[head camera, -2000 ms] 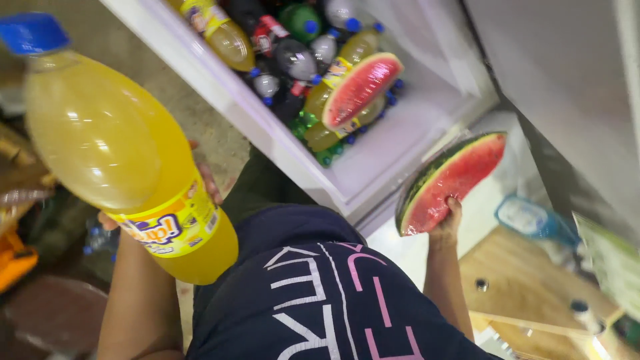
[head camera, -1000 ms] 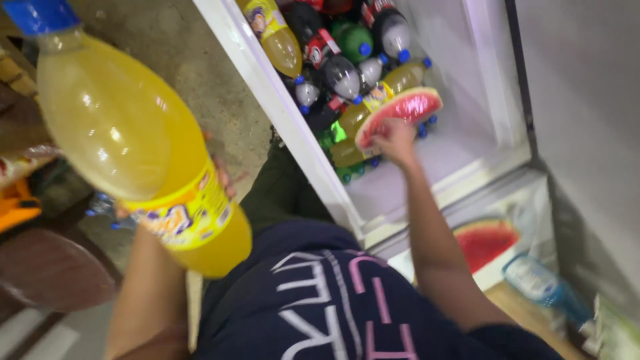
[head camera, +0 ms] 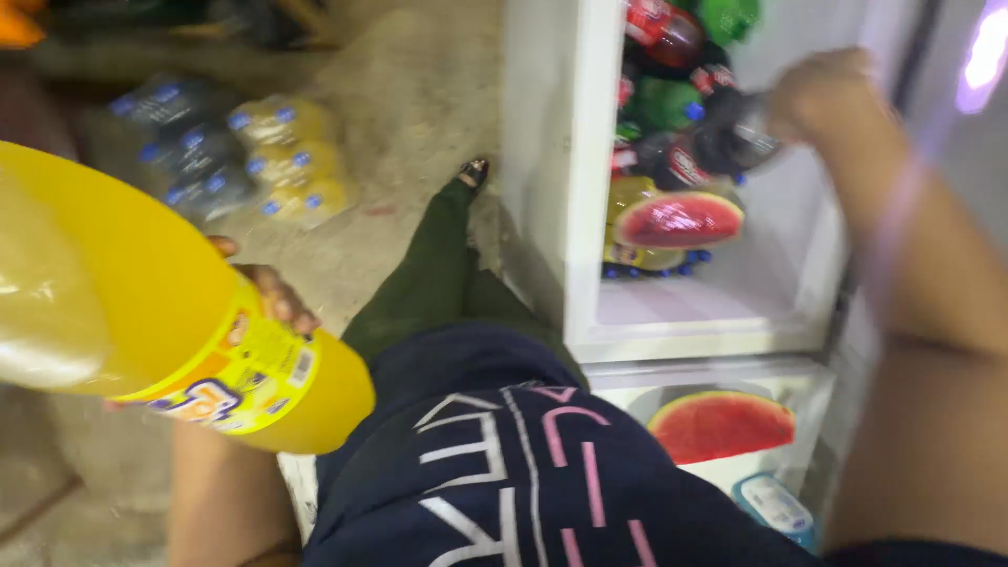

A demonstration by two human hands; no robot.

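My left hand [head camera: 279, 299] is wrapped round a large plastic bottle of yellow drink [head camera: 181, 315], tilted at the left. Over the open chest freezer, my right hand [head camera: 827, 98] is at the top of a dark soda bottle [head camera: 728, 142]; blur hides the fingers, but they look closed on it. Just below that bottle, a wrapped watermelon wedge [head camera: 681, 220] lies on yellow drink bottles [head camera: 630, 193] inside the freezer. Another cut watermelon piece [head camera: 724, 428] rests on the white surface beside the freezer. Green bottles [head camera: 665, 102] and further dark ones lie near my right hand.
White freezer walls and rim [head camera: 579, 173] run along the bottles. Packs of dark bottles [head camera: 193, 150] and yellow bottles [head camera: 291, 161] stand on the concrete floor [head camera: 394, 94] at the left. A blue container [head camera: 776, 504] sits near the second watermelon piece.
My right hand has left the wrapped watermelon wedge in the freezer and moved to a dark bottle. Two seconds ago it held the other watermelon piece. My left hand keeps the yellow bottle. The view has turned.
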